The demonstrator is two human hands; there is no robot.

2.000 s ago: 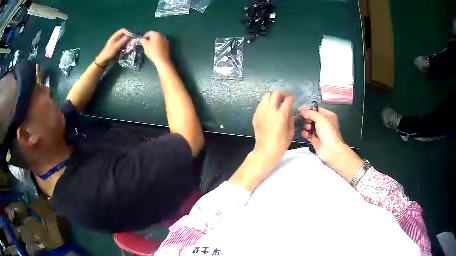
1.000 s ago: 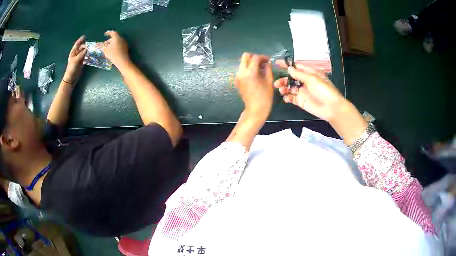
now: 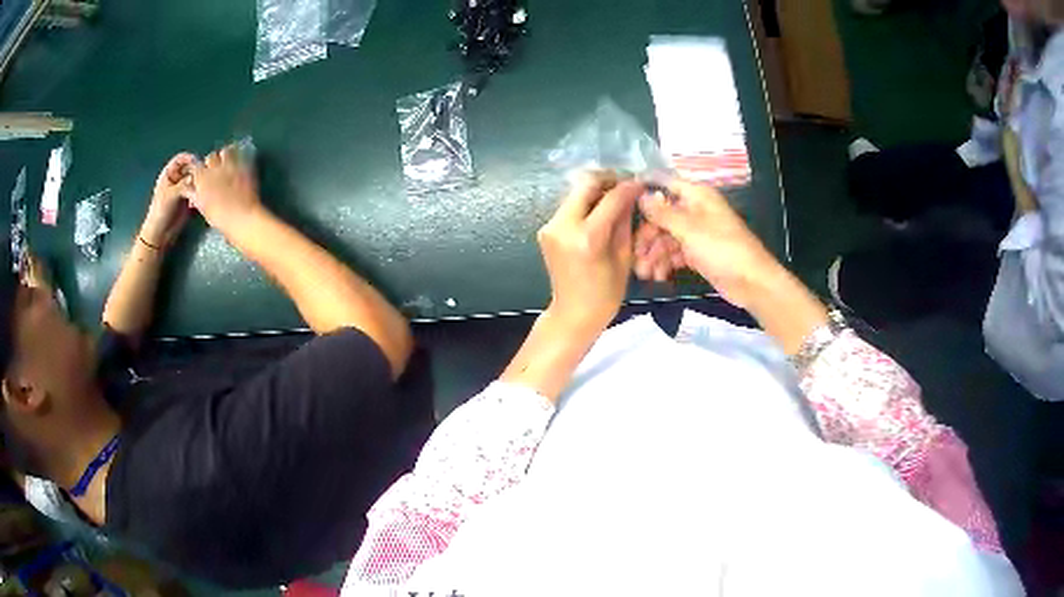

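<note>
A clear plastic bag point(image 3: 607, 142) spreads out beyond my fingertips, crinkled and see-through. My left hand point(image 3: 587, 239) pinches its near edge with thumb and fingers. My right hand point(image 3: 700, 233) is beside it, fingers curled, with its thumb and finger at the bag's edge too. The black cable seen earlier in my right hand is hidden by the fingers. A filled clear bag point(image 3: 435, 138) with dark contents lies flat on the bench to the left. A pile of black cables point(image 3: 490, 33) is at the top of the view.
A stack of white cards point(image 3: 698, 105) with a pink-red lower edge lies near the bench's right edge. Larger empty poly bags point(image 3: 292, 35) lie at the back. A co-worker point(image 3: 268, 455) in black works at left. Another person point(image 3: 1033, 210) stands at right. A brown carton point(image 3: 811, 64) is beside the bench.
My hands have come together, and a clear bag now spreads open in front of them. The dark cable in my right hand is no longer visible. Another person has entered at right.
</note>
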